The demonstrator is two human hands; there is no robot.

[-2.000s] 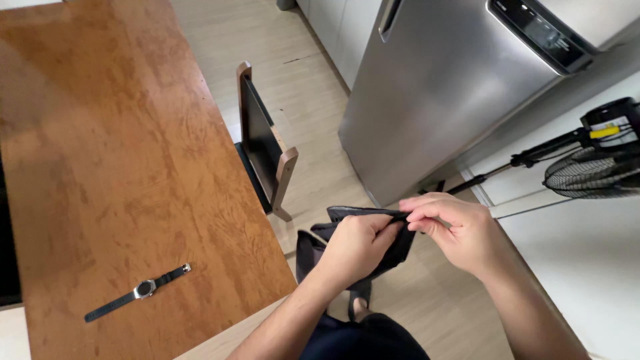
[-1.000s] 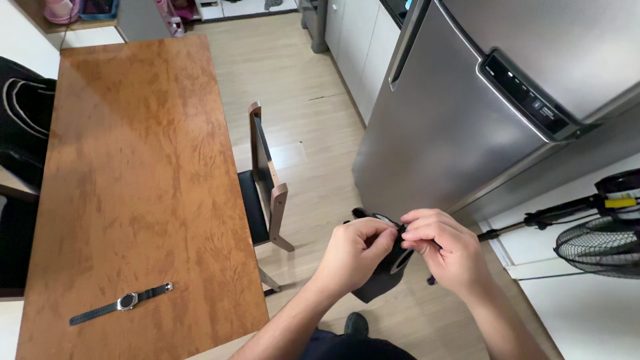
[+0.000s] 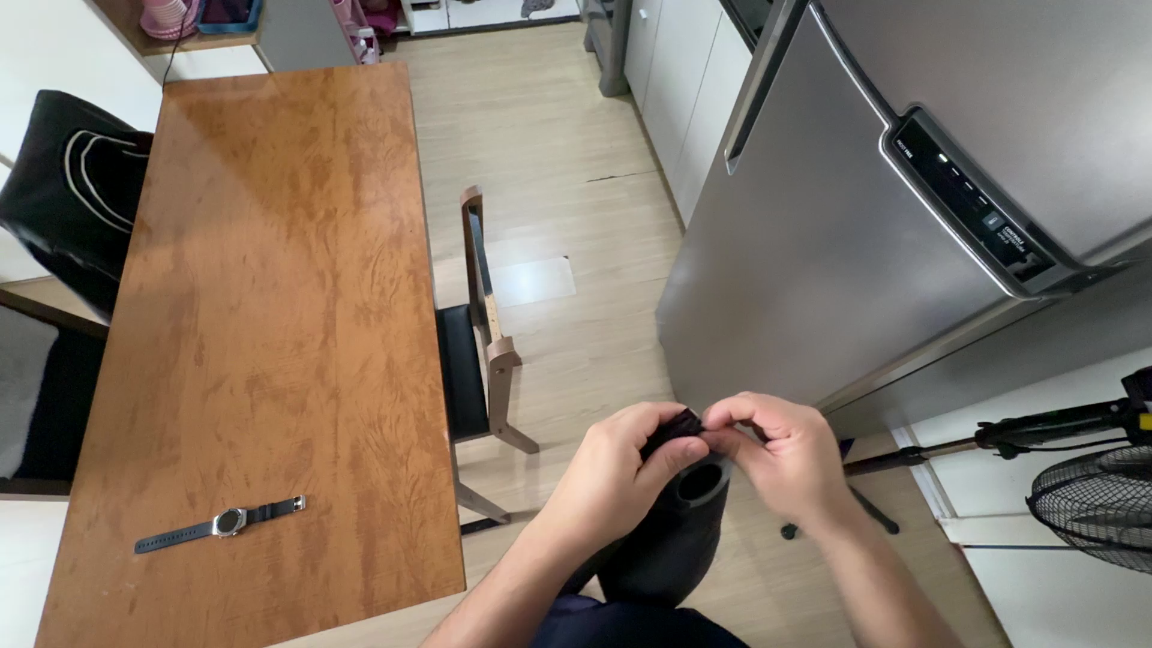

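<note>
My left hand (image 3: 630, 468) grips a dark, folded edge of a black bag-like item (image 3: 666, 549), thumb on one side and fingers on the other. Fingertips of my right hand (image 3: 778, 450) pinch the same edge, touching close to the left thumb. Below the fingers the item shows a round opening with a grey rim and hangs down over my lap; its exact kind I cannot tell. A wristwatch with a black strap (image 3: 229, 522) lies stretched out, face up, near the front of the wooden table (image 3: 297, 315) at the left.
A chair with a black seat (image 3: 461, 373) stands against the table's right side. The steel refrigerator (image 3: 792, 243) rises ahead on the right, and a black fan (image 3: 1093, 508) is at the far right. Another black chair (image 3: 72, 198) stands left of the table.
The dark item, held spread with its edge across both hands two seconds ago, now hangs bunched below my fingers. My hands have come closer together. The view has shifted to show more of the table.
</note>
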